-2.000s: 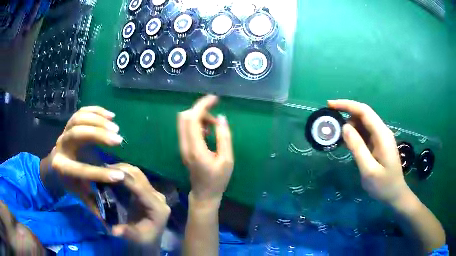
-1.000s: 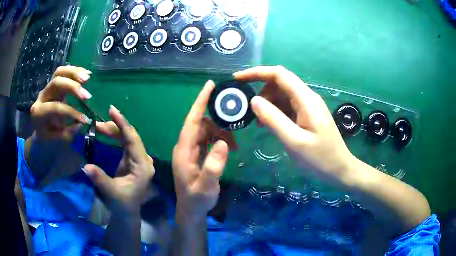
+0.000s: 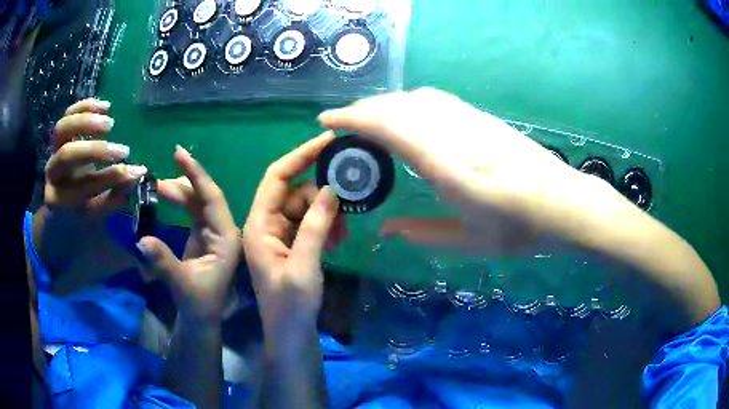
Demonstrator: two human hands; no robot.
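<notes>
A black speaker driver unit (image 3: 356, 174) is held up near the middle of the view, its face with the pale ring and round centre turned to me and small white marks at its lower rim. My left hand (image 3: 288, 216) grips it at its left edge, the thumb tip over its front. My right hand (image 3: 487, 176) is beside and above it, fingers apart, its lower part blurred; it holds nothing I can see. A clear blister tray (image 3: 499, 303) lies below and behind my right arm, with dark glossy units (image 3: 636, 188) in its upper right pockets, partly covered by the arm.
A filled blister tray (image 3: 256, 88) with rows of pale-centred discs lies at the top on the green bench (image 3: 543, 64). Another person's two hands (image 3: 204, 264) hold a dark disc (image 3: 145, 209) edge-on at the left. Another clear tray (image 3: 60, 64) is at the upper left.
The unit came from the right tray to the middle and passed from my right hand to my left. The view has shifted, so the filled tray appears higher and farther left.
</notes>
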